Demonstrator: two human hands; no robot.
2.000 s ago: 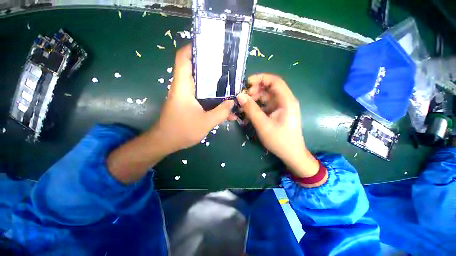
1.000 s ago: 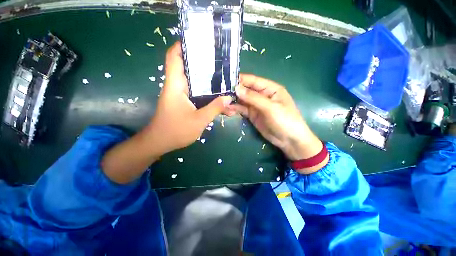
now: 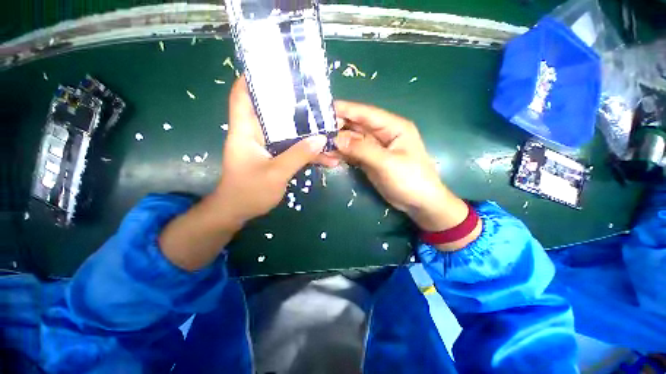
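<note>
An open phone mid-frame assembly [image 3: 281,69] is held up over the bench, its top end cut off by the picture's upper edge. It shows a bright pale area with dark strips beside it. My left hand [image 3: 252,168] grips its left side and lower end, the thumb across the bottom edge. My right hand [image 3: 391,161] is at the lower right corner, thumb and fingertips closed on it. Any small part between the fingertips is hidden. Small white pieces [image 3: 292,197] lie scattered on the bench below the hands.
Stacked phone assemblies [image 3: 62,153] lie at the left. A blue bin [image 3: 511,88] with small white pieces stands at the right, beside clear plastic bags [image 3: 617,109]. A single phone assembly [image 3: 551,175] lies below the bin. A worn whitish rail [image 3: 394,25] runs along the back. A blue sleeve shows at far right.
The phone has shifted left and now tilts, its top end leaning left. Both hands stay at its lower end. The right fingers have closed in on the corner since the earliest frame.
</note>
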